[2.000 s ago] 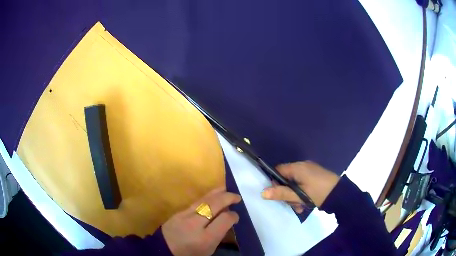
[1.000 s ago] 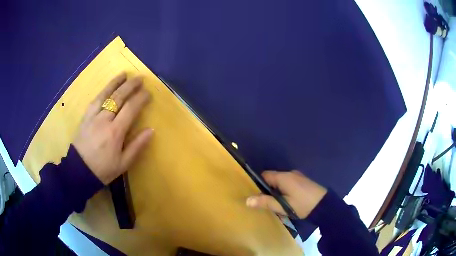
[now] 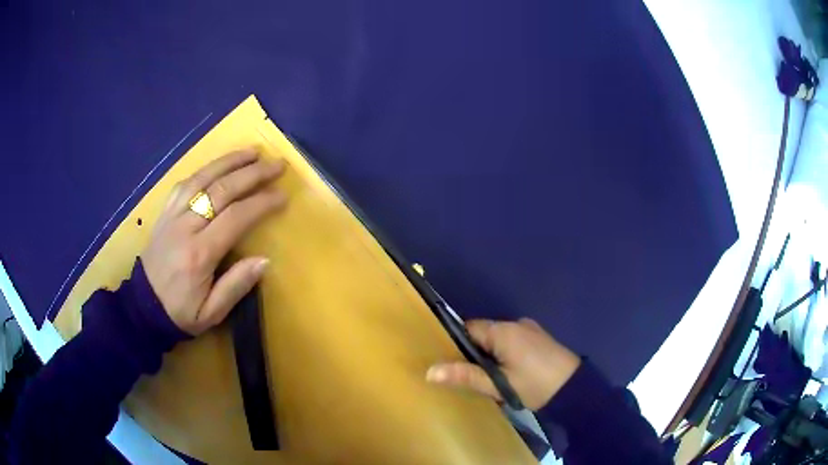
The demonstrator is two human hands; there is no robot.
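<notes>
The yellow-orange card pattern (image 3: 336, 363) lies on the dark purple fabric (image 3: 508, 136). My left hand (image 3: 213, 236), with a gold ring, rests flat on the upper part of the pattern, fingers slightly apart, holding nothing. A dark metal bar (image 3: 254, 372) lies on the pattern, its upper end under my left hand. My right hand (image 3: 513, 363) grips the tailor's shears (image 3: 436, 304) by the handles. The blades lie along the pattern's right edge, pointing up and left. Whether they are parted is hard to tell. A thin pale line is drawn on the fabric beside the pattern's upper left edge.
The white table top (image 3: 699, 309) shows at the right beyond the fabric's edge. A long dark bar (image 3: 726, 354) lies there beside a curved brown strip (image 3: 758, 227). Purple scraps (image 3: 781, 363) and other dark items are piled at the lower right.
My left hand has moved from the pattern's lower edge up to its upper part. The pattern and the bar appear lower and further right in view. The shears point at a spot nearer the pattern's tip.
</notes>
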